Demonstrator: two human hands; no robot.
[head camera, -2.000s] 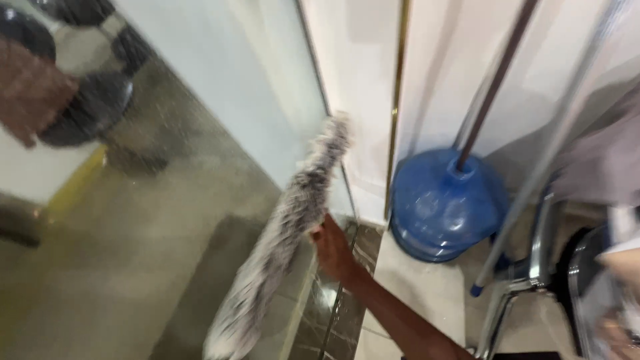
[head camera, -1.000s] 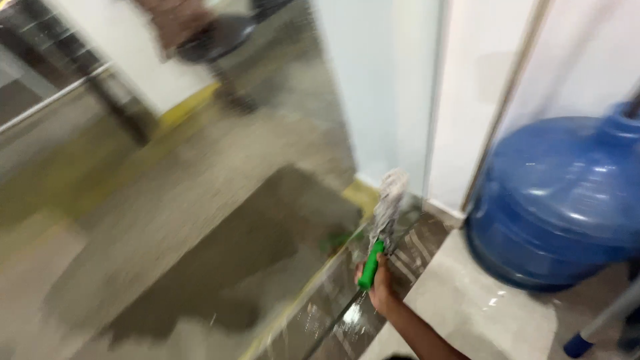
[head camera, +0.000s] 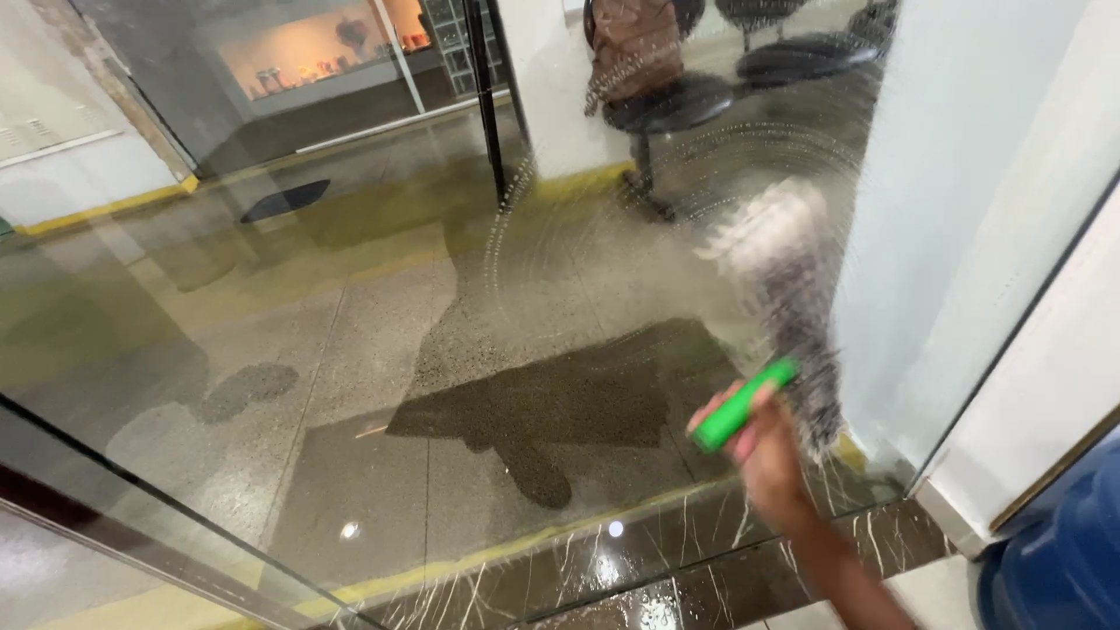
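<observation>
My right hand (head camera: 766, 446), at the lower right, is closed around the green handle (head camera: 744, 404) of a window-washing applicator. Its fluffy grey and white sleeve (head camera: 792, 289) lies against a large glass pane (head camera: 560, 289) near the pane's right side, blurred by motion. Curved trails of droplets mark the glass left of and above the sleeve. My left hand is out of view.
A blue water jug (head camera: 1059, 542) stands at the lower right beside the white wall (head camera: 1041, 367). A dark marble sill (head camera: 700, 582) with white veins runs under the glass and looks wet. Black chairs (head camera: 669, 103) show beyond the pane.
The view has swung left, showing more of the pane. The sleeve, lower in the glass corner a second ago, is now higher on the glass, with arcs of droplets beside it.
</observation>
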